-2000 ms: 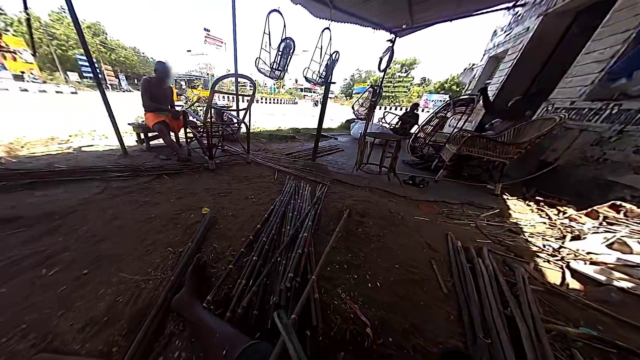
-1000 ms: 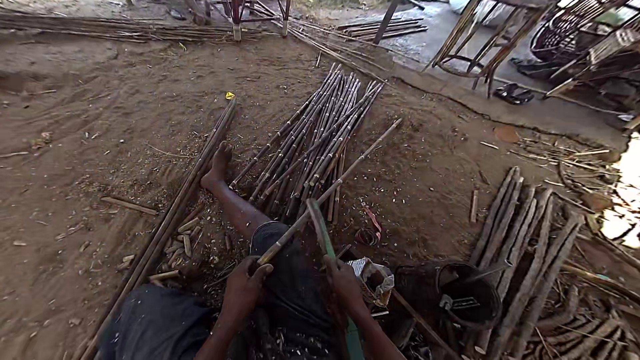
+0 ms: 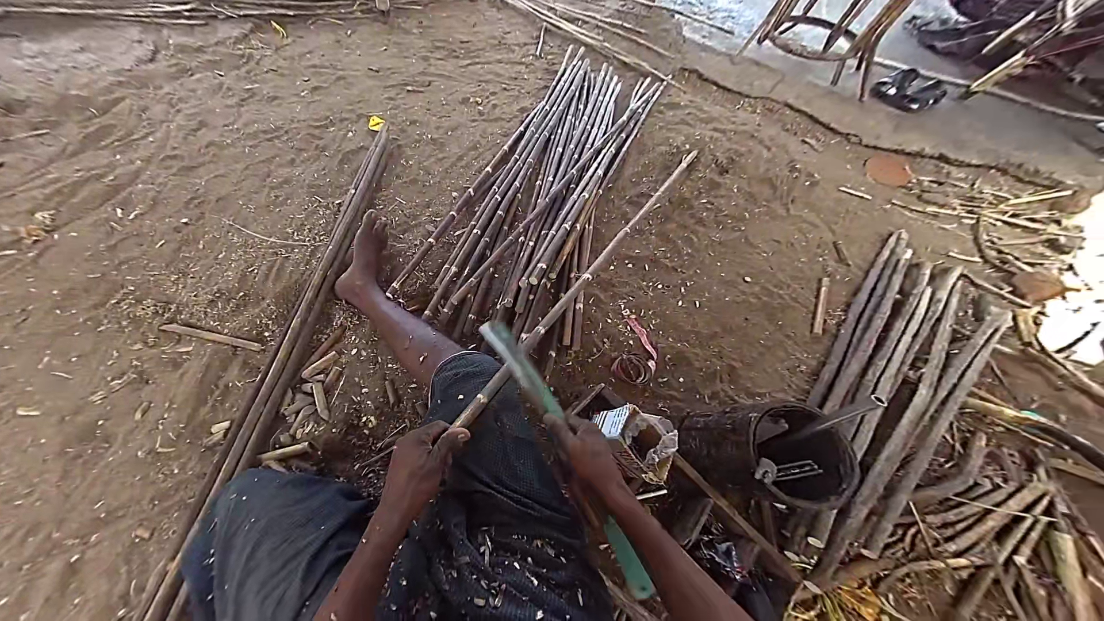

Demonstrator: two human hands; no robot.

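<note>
My left hand (image 3: 421,461) grips the near end of a long cane pole (image 3: 595,272), which slants up and away to the right over my thigh. In my right hand (image 3: 586,453) is a long, flat tool with green parts (image 3: 628,556); its kind cannot be told. The tool's blurred far part crosses the pole just ahead of my left hand; whether they touch cannot be told. Beyond my leg lies a fanned bundle of cut canes (image 3: 552,198). Pale shavings dot my dark cloth (image 3: 492,517).
Long poles (image 3: 297,345) lie left of my bare foot (image 3: 366,259), beside short cane offcuts (image 3: 319,397). At right are a dark bucket (image 3: 806,457) holding metal tools, an open carton (image 3: 638,440), a coiled tape (image 3: 636,366) and thick sticks (image 3: 906,388). Footwear (image 3: 907,90) lies farther back.
The view has tilted down since the oldest frame, where my hands were not visible. Over the last second the green tool has swung from upright to leaning left across the pole.
</note>
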